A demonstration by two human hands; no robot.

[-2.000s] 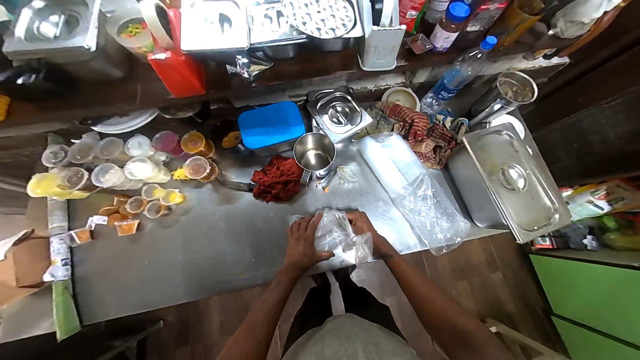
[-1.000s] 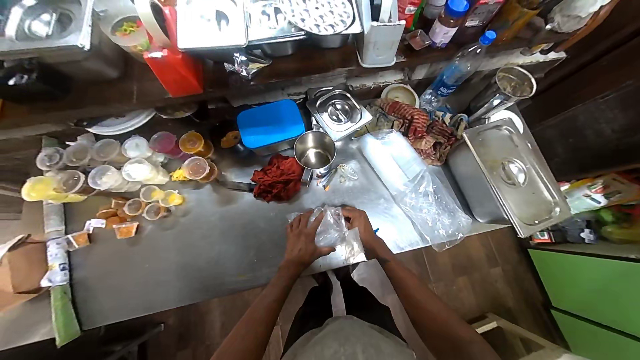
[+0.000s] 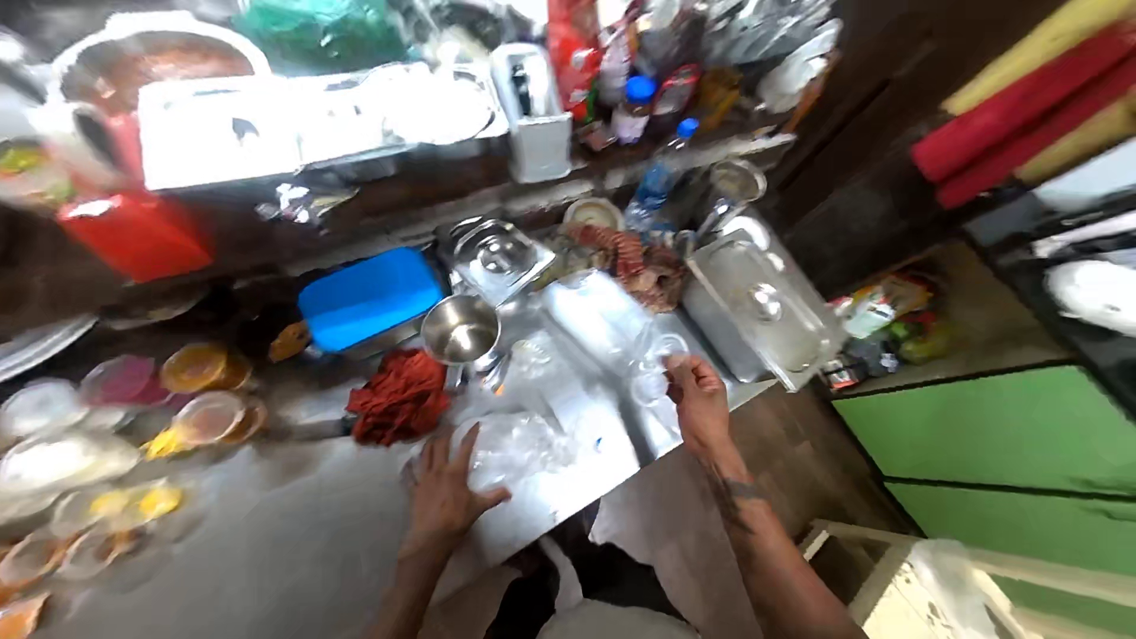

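My left hand rests with spread fingers at the left edge of a crumpled clear plastic bag on the steel table. Over to the right, my right hand has thumb and fingers closed at clear plastic, beside the end of a flat stack of clear plastic bags. The view is blurred there. A steel cup and a crumpled red cloth lie beyond my left hand.
Lidded plastic tubs stand at the left. A blue-lidded container, a small lidded steel pan and a striped cloth line the back. A large lidded steel pan stands at the right, below a loaded shelf.
My hands, close together over the crumpled bag before, are now apart. My right hand has moved right to the clear plastic there. The view has swung to the right.
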